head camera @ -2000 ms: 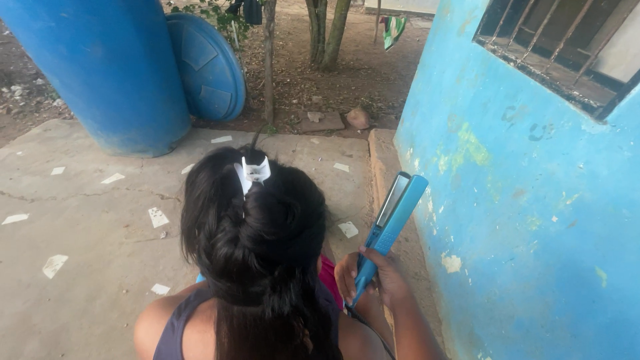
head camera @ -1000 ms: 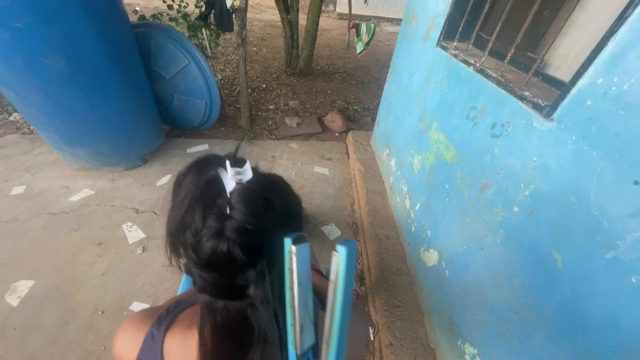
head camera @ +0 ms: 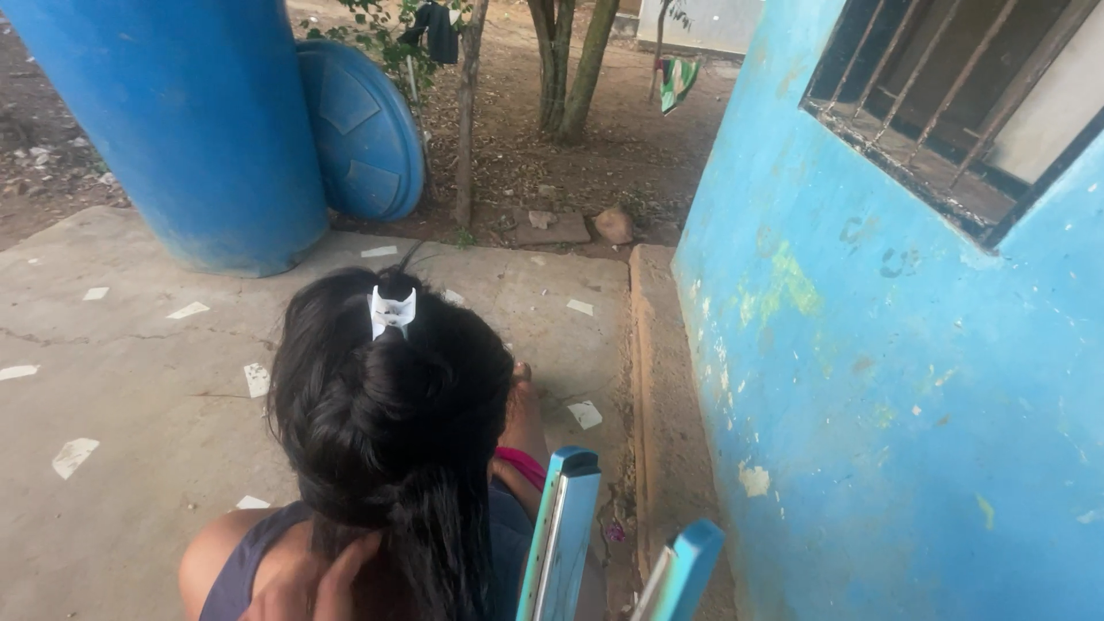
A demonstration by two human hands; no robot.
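Note:
A seated person with long dark hair (head camera: 388, 423) has their back to me, the upper hair gathered in a white claw clip (head camera: 392, 313). My left hand (head camera: 323, 582), blurred at the bottom edge, is at the back of the neck beside the loose hair; whether its fingers grip any strands is unclear. Right of the hair, a blue flat iron (head camera: 565, 535) rises from the bottom edge with its two arms spread apart and no hair between the visible parts. Its handle is out of view, and so is my right hand.
A blue wall (head camera: 862, 388) with a barred window (head camera: 940, 95) stands on the right, a low concrete ledge (head camera: 668, 414) along its foot. A large blue barrel (head camera: 198, 129) and its round lid (head camera: 366, 129) stand at the back left on the concrete floor (head camera: 138, 483).
The flat iron was upright in my right hand beside the person; it is now lower, its arms wider apart, and that hand has left view. My left hand has come in at the neck.

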